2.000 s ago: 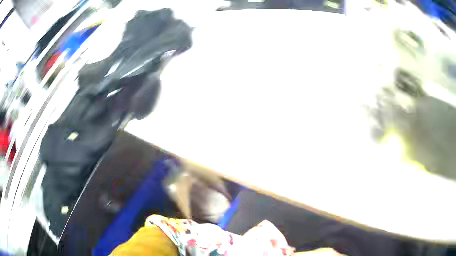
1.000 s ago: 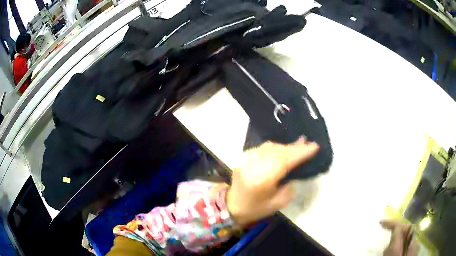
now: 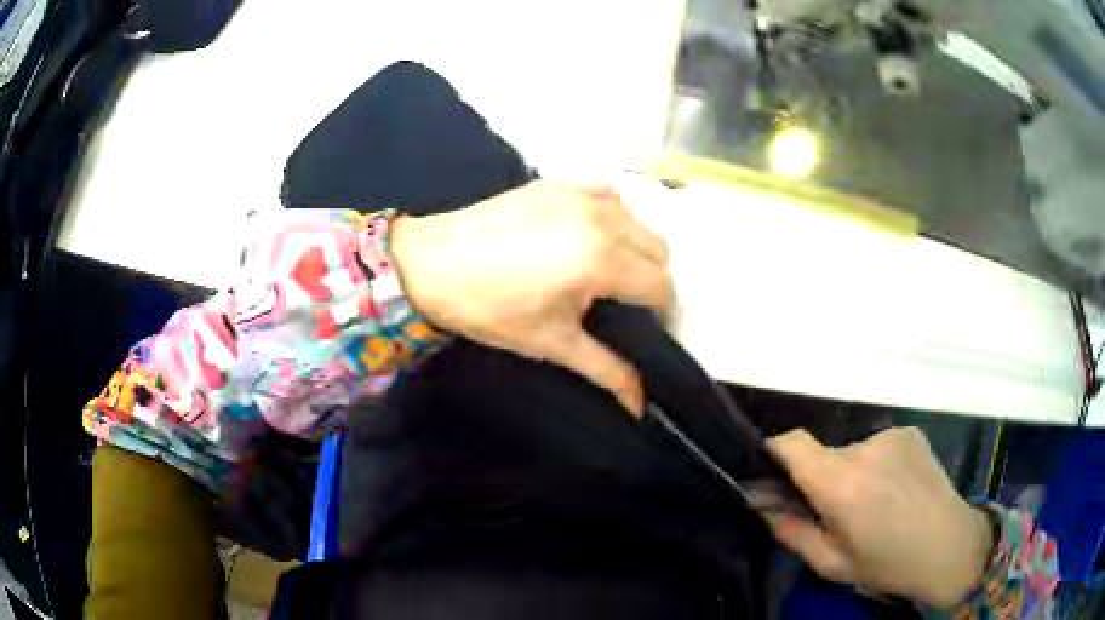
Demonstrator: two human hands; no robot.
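Note:
A dark cloth piece (image 3: 533, 484) hangs over the table's front edge towards my lap, and its rounded end (image 3: 400, 139) lies on the white table. My left hand (image 3: 545, 273) is closed on the piece near the table edge. My right hand (image 3: 879, 503) pinches the same piece further right and lower. A thin silver zipper line (image 3: 697, 454) runs between my two hands. The zipper's lower end by my right fingers is blurred, and I cannot tell if a ring is there.
The grey machine bed (image 3: 848, 182) with a bright lamp spot is at the upper right, bordered by yellow tape (image 3: 788, 194). The blurred machine head (image 3: 1066, 145) stands at the right. Other dark cloth (image 3: 188, 22) lies at the upper left. Blue shows below the table.
The view has turned towards the machine. The dark piece has moved from beside the pile to the table's front edge. My right hand has come in and taken hold of it along with my left.

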